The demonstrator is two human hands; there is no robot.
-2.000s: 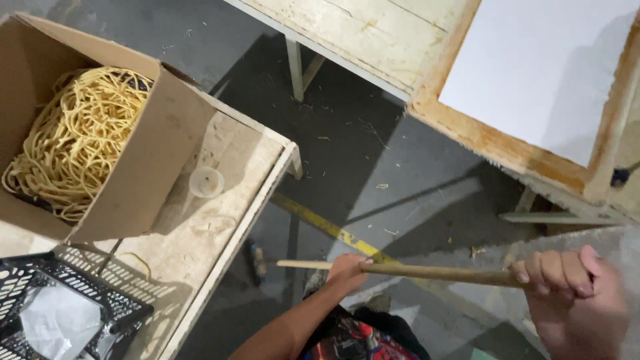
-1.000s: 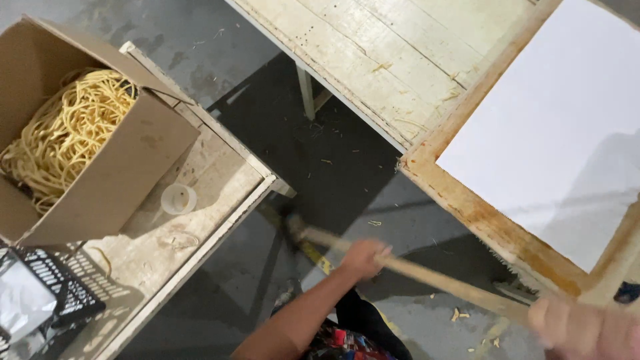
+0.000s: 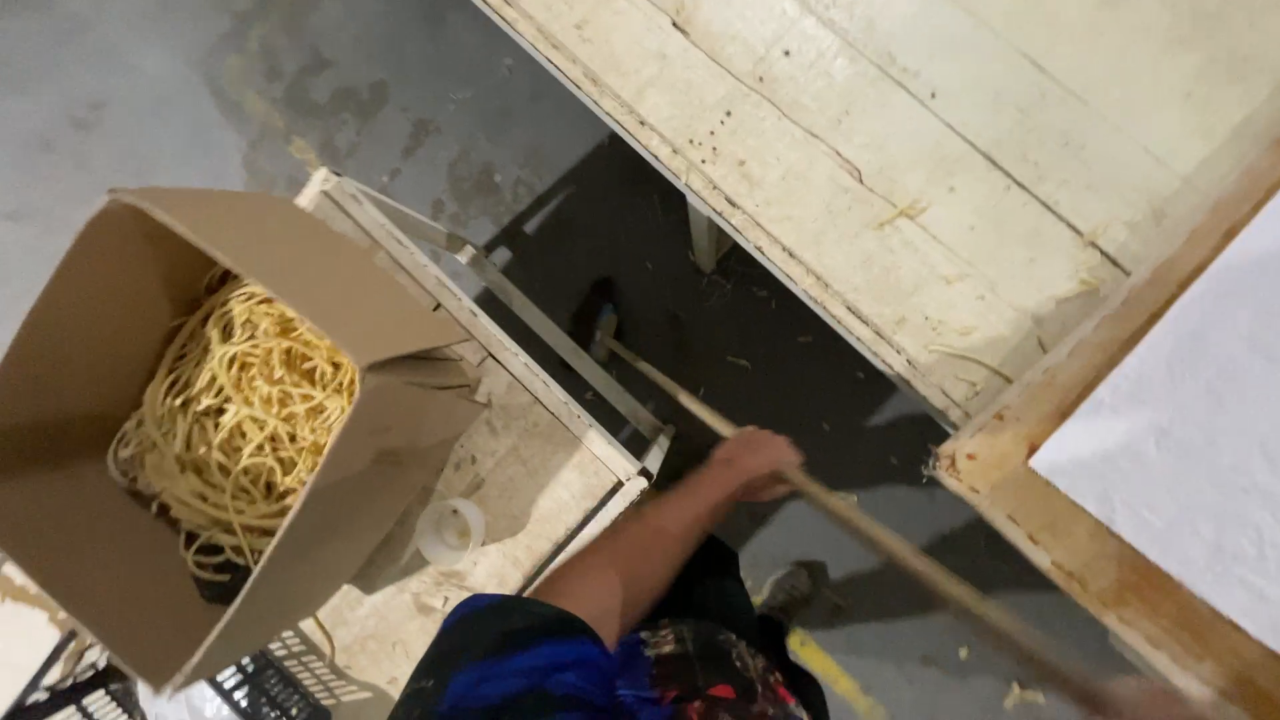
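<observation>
My left hand (image 3: 757, 465) is closed around the middle of a long wooden broom handle (image 3: 900, 545). The handle slopes from the lower right up to a dark broom head (image 3: 598, 318), low in the shadow between two tables; its bristles are hard to make out. My right hand (image 3: 1150, 697) is blurred at the lower right edge, at the handle's upper end, partly out of view. Small pale scraps (image 3: 738, 361) lie on the floor near the broom.
At left, a cardboard box (image 3: 410, 450) of yellow cords (image 3: 245, 400) stands on a wooden table (image 3: 375, 625), near a clear plastic cup (image 3: 450, 531) and black crate (image 3: 270, 690). A pale plank table (image 3: 850, 130) and wood-framed white panel (image 3: 1180, 440) are at right; a table leg (image 3: 706, 235) stands beneath.
The broom head has moved away from me, deeper into the shadow between the tables. My left hand has stayed on the handle. The view has shifted toward the left table.
</observation>
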